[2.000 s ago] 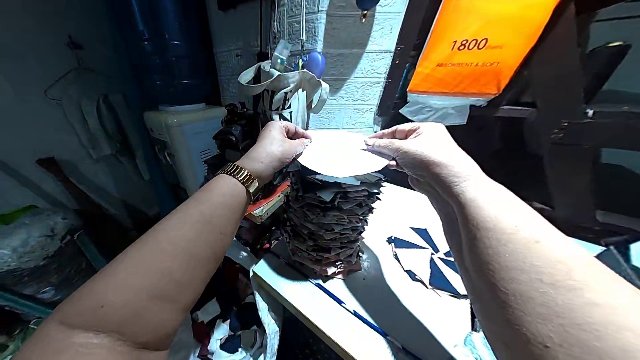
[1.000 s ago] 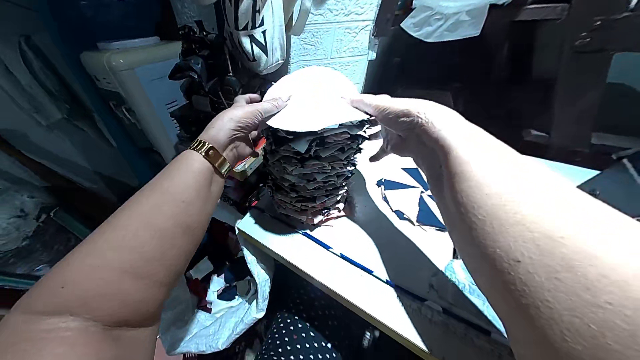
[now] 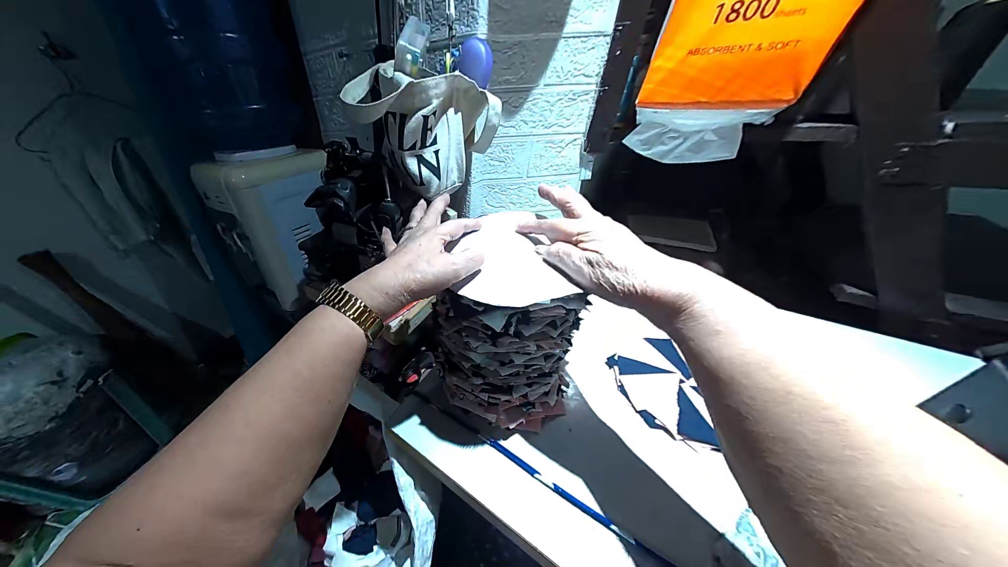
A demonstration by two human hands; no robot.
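Observation:
A round white disc (image 3: 512, 268), paper or cloth, lies on top of a tall stack of dark fabric pieces (image 3: 508, 354) at the table's left edge. My left hand (image 3: 429, 256) rests on the disc's left side, thumb on its surface and fingers spread. On its right side, my right hand (image 3: 598, 244) touches the disc with its fingertips, the index finger raised. Neither hand is closed around anything. Right of the stack lies a flat piece with dark blue and white triangles (image 3: 657, 390), partly behind my right forearm.
A blue strip (image 3: 543, 476) runs along the front of the white table (image 3: 472, 465). Below at the left is a bag of fabric scraps (image 3: 413, 504). Behind stand a water dispenser (image 3: 272, 205) and a hanging canvas bag (image 3: 429, 134). An orange package (image 3: 744, 55) hangs at upper right.
Two seconds ago both hands pinched the disc's edges above the stack. Now it lies on the stack, and my fingers have spread out over it.

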